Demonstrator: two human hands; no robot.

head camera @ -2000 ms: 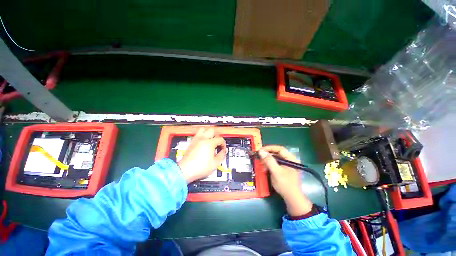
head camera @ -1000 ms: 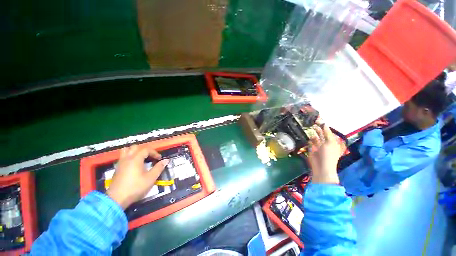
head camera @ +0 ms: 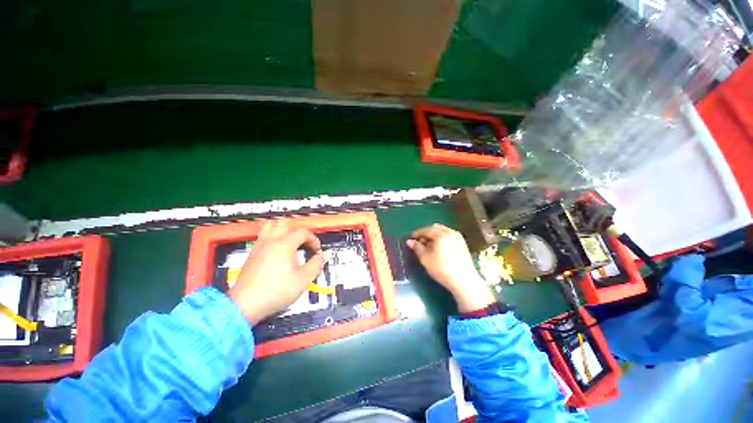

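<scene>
An opened tablet (head camera: 343, 277) lies in a red foam frame (head camera: 384, 273) in front of me. It shows a silver-white battery, partly hidden by my hand, a yellow strip and a circuit board. My left hand (head camera: 277, 274) rests over the tablet's left half, thumb and forefinger curled near its middle; I cannot tell if they hold anything. My right hand (head camera: 448, 263) is just right of the frame, its fingertips together above a dark flat patch (head camera: 400, 258) on the green bench; anything between them is too small to tell. No soldering iron shows in it.
Another framed tablet (head camera: 49, 301) lies at left, and one (head camera: 466, 136) at the back. Yellow bits (head camera: 495, 266), a round tin (head camera: 535, 254), a brown block (head camera: 471, 216) and a black stand (head camera: 570, 235) are at right, below clear bags (head camera: 594, 107). A person's blue sleeve (head camera: 702, 306) is at far right.
My right hand held the black iron at the tablet, went to the stand, and is now back beside the frame without it. My left hand stays over the tablet. The view swung right, then partly back.
</scene>
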